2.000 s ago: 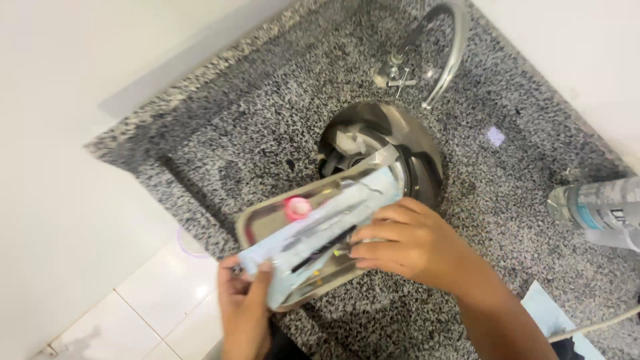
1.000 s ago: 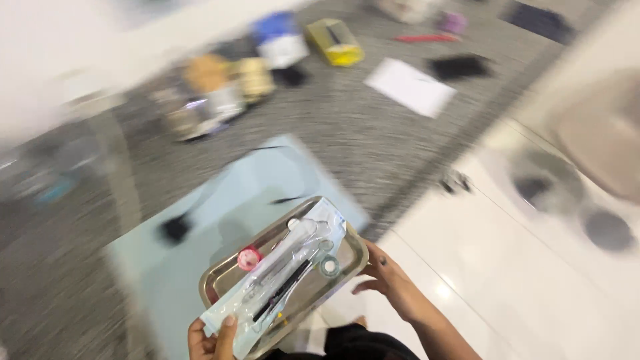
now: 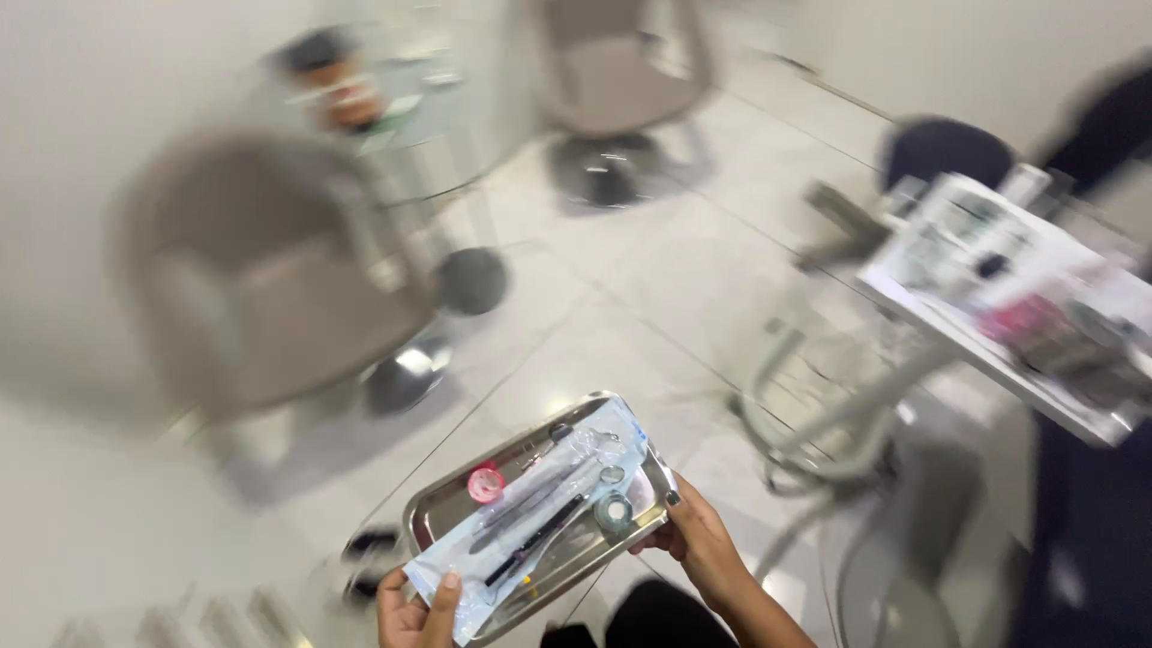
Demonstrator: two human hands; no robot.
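Observation:
Both hands carry a shallow stainless steel tray [image 3: 423,513] low in the view. My left hand [image 3: 421,605] grips its near left end, the thumb pressing on a clear-and-blue sterilization pouch [image 3: 526,522] that lies diagonally across the tray and holds slender instruments. My right hand [image 3: 693,540] holds the right end, thumb at the rim and fingers underneath. In the tray are a small pink-red ring-shaped item [image 3: 486,484], a small round greenish container [image 3: 614,511] and a black slender tool [image 3: 540,540], which lies along the pouch; whether it is inside cannot be told.
Two beige chairs [image 3: 306,306] [image 3: 621,76] and a round glass table [image 3: 423,135] with blurred items stand at upper left. At right, a white equipment tray [image 3: 954,315] on an arm bears blurred objects, with hoses [image 3: 837,459] below. Dark upholstery [image 3: 1089,531] is at lower right.
The view has swung from the granite sink, past the counter with a blue sheet, to the floor and chairs. My right hand has moved from over the pouch to the tray's right end.

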